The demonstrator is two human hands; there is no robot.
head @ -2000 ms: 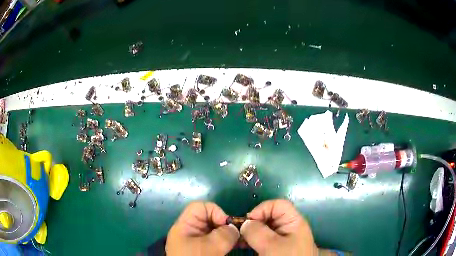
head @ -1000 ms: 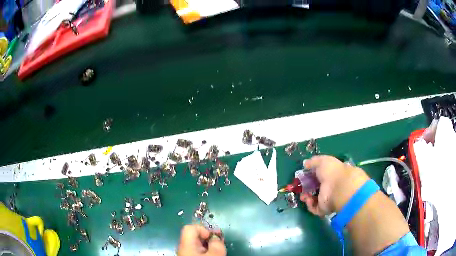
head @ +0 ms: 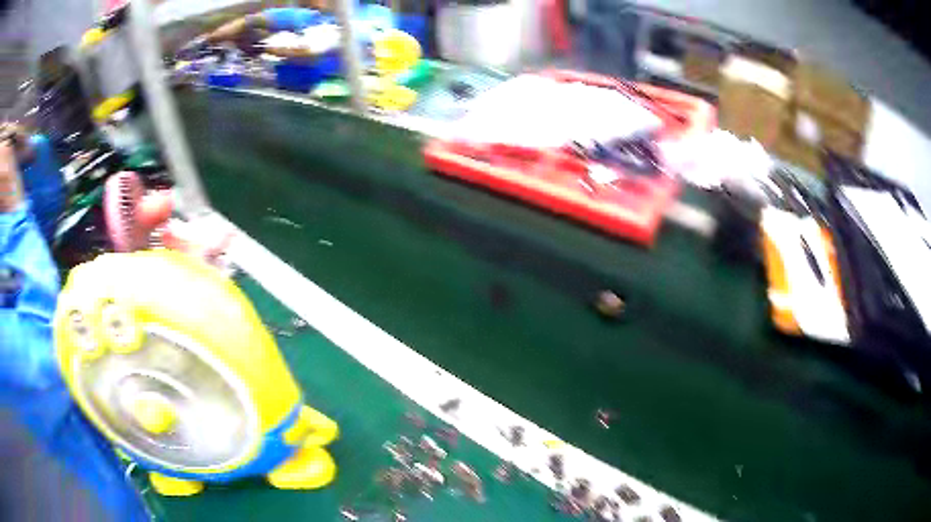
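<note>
Neither of my hands is in the picture. Nearest in front of me, small dark circuit boards (head: 429, 471) lie scattered on the green bench top (head: 352, 393) at the bottom centre, and more lie on the white edge strip (head: 408, 372). They are blurred, and wires cannot be made out. A yellow-and-blue cartoon fan (head: 230, 357) stands on the bench at the lower left. The glue syringe and the white paper are not in view.
Beyond the strip runs a dark green belt (head: 408, 255) with a few small parts on it. Across it are a red tray (head: 541, 189) with white material and an orange-and-white item (head: 801, 270). A pink fan (head: 128, 209) and a person's blue sleeve (head: 31, 265) are at left.
The view has swung left and up, bringing the whole cartoon fan and the red tray into sight. Both hands, the right one last seen on the glue syringe, have left the picture.
</note>
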